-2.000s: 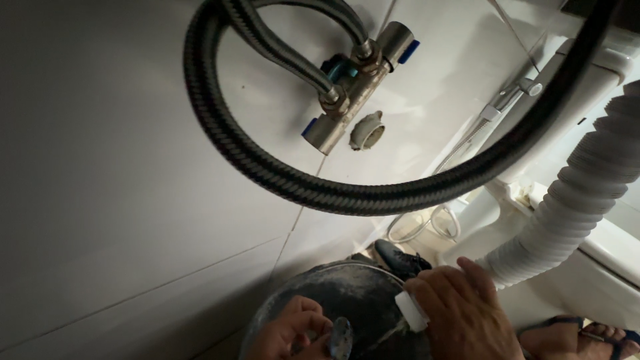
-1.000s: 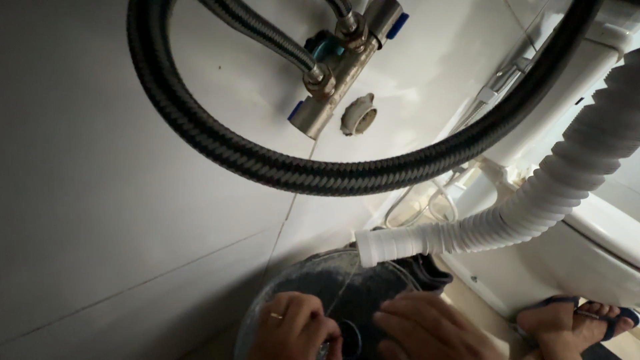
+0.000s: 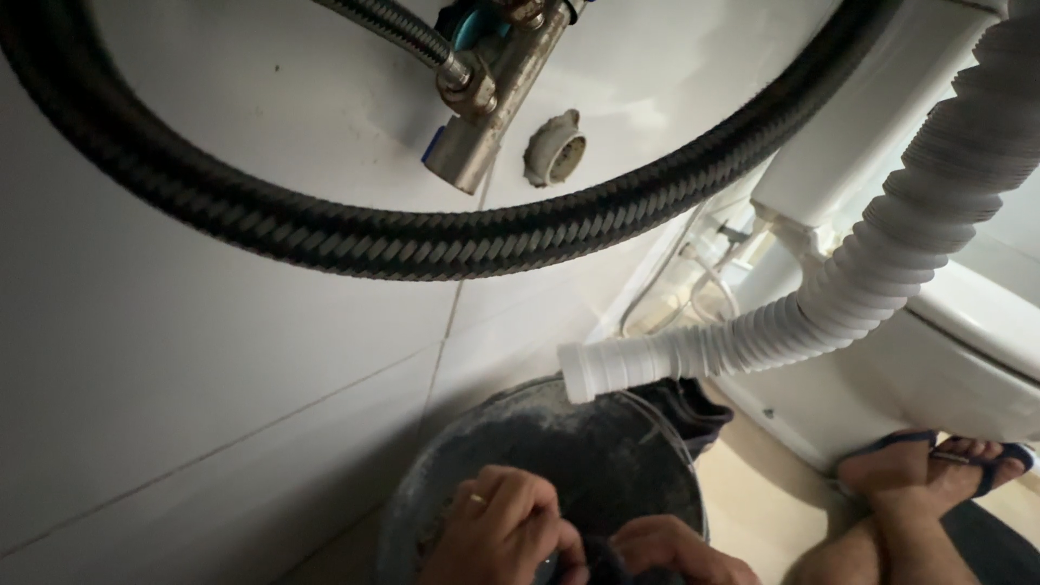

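My left hand [image 3: 508, 524], a ring on one finger, is curled over the dark bucket [image 3: 605, 435] at the bottom centre, its fingers around a small shiny piece that mostly cannot be made out. To its right, my right hand [image 3: 682, 552] has its fingertips at a dark, cloth-like thing [image 3: 608, 561] between the hands; its grip is partly cut off by the frame. Over the bucket's far rim hangs the white end of a corrugated drain hose [image 3: 617, 367], touched by neither hand.
A braided hose [image 3: 455, 244] loops across the view. Behind it are a metal valve fitting [image 3: 487, 122] and a wall drain opening [image 3: 561, 150] in the tiled wall. A white toilet [image 3: 877, 382] stands right, near a sandalled foot [image 3: 902, 471]. Dark cloth [image 3: 686, 414] lies behind the bucket.
Two seconds ago my right hand was at the end of the corrugated hose; it has let go and moved to beside my left hand. The view has shifted closer to the bucket.
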